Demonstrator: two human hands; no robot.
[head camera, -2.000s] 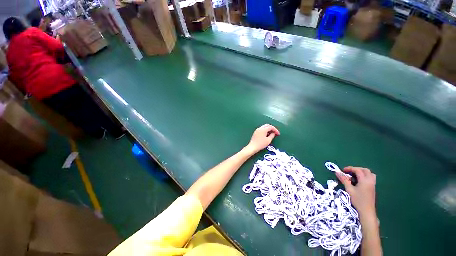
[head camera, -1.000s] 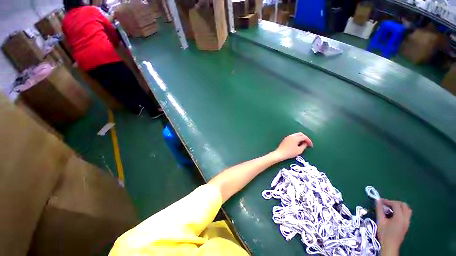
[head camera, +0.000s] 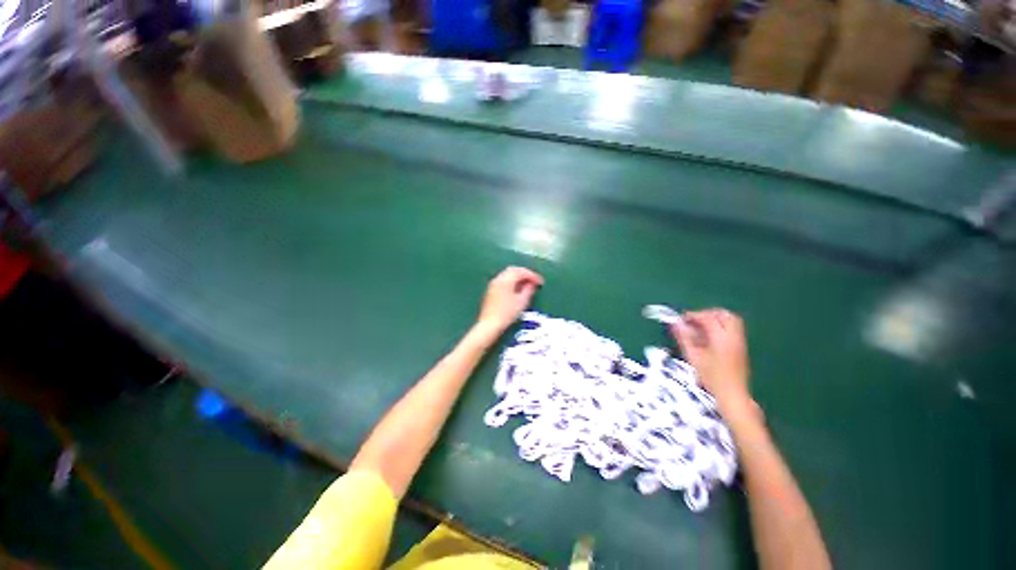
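A tangled pile of white looped cables (head camera: 607, 406) lies on the green line table (head camera: 334, 245) in front of me. My right hand (head camera: 713, 340) is at the pile's far right edge, its fingers closed on one small white coiled cable (head camera: 663, 315) that sticks out to the left. My left hand (head camera: 514, 294) rests at the far left corner of the pile with curled fingers. No cable shows clearly in it, and its fingertips are blurred, so its grip cannot be told.
A small white-grey object (head camera: 490, 84) sits on the raised far ledge (head camera: 691, 117). A blurred brown carton (head camera: 237, 95) stands at the far left beside a slanting post (head camera: 134, 106). A blue stool (head camera: 614, 33) and large cartons (head camera: 875, 56) are beyond the ledge. A small pale scrap (head camera: 965, 389) lies at right.
The camera view has swung to the right, so the pile and both hands appear further left. The person in red has nearly left the picture. My right hand still holds the cable.
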